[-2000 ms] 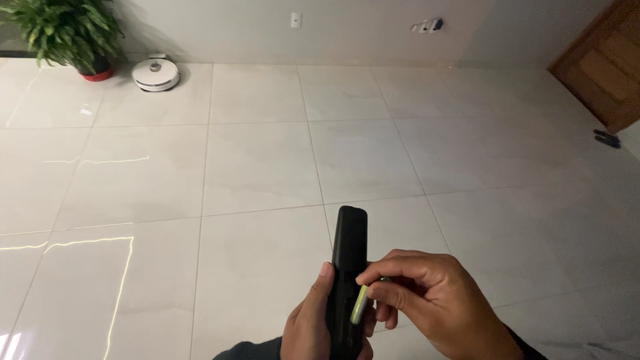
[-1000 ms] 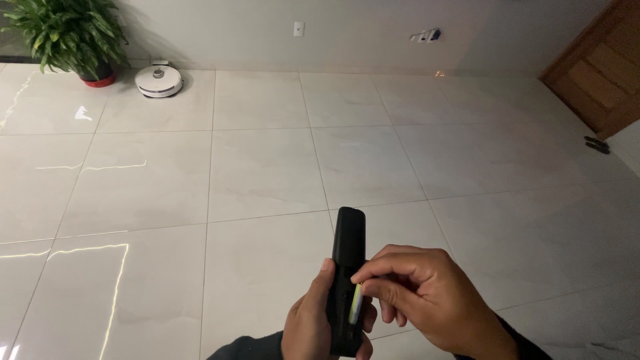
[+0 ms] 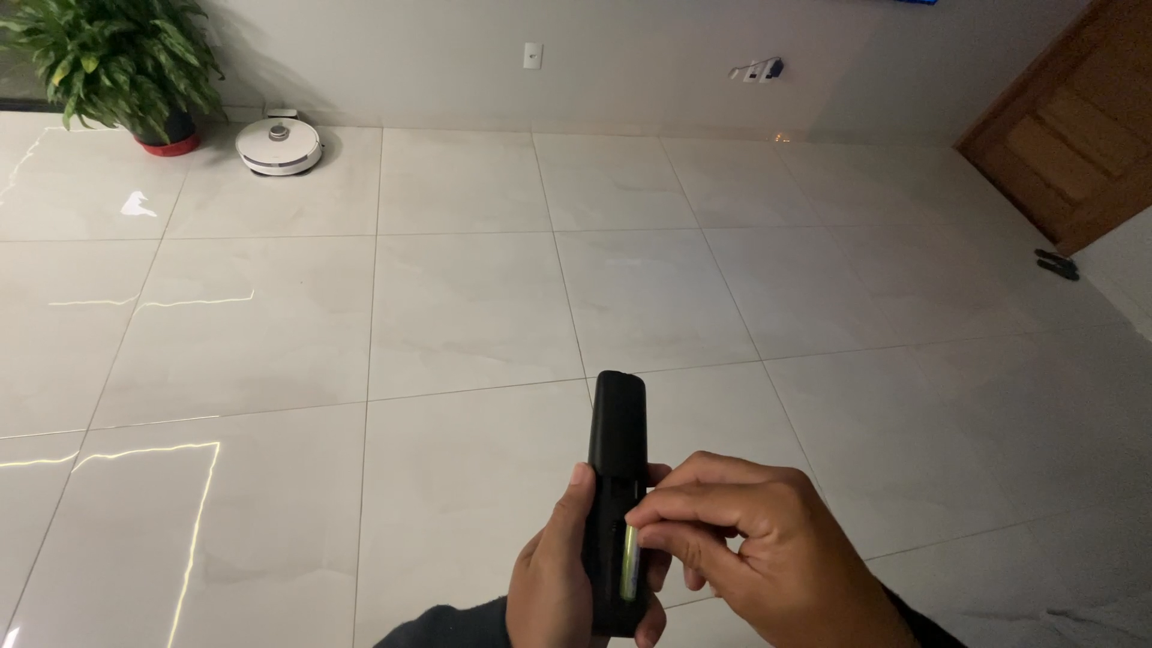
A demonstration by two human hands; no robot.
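A black remote control (image 3: pixel 618 432) is held upright, its back toward me, in my left hand (image 3: pixel 553 567), with the thumb along its left edge and fingers wrapped behind it. A yellow-green battery (image 3: pixel 629 567) lies lengthwise at the right side of the remote's battery compartment. My right hand (image 3: pixel 765 540) pinches the upper end of the battery between thumb and index finger. The left part of the compartment looks dark; what it holds cannot be told.
Large glossy tiles (image 3: pixel 468 315) cover the floor. Against the far wall are a potted plant (image 3: pixel 117 67) and a white robot vacuum (image 3: pixel 279 147). A wooden door (image 3: pixel 1062 126) stands at the right, with dark slippers (image 3: pixel 1057 265) near it.
The battery, tilted and partly outside the remote two seconds ago, now lies more in line with the compartment. My right hand still pinches it; my left hand keeps its hold.
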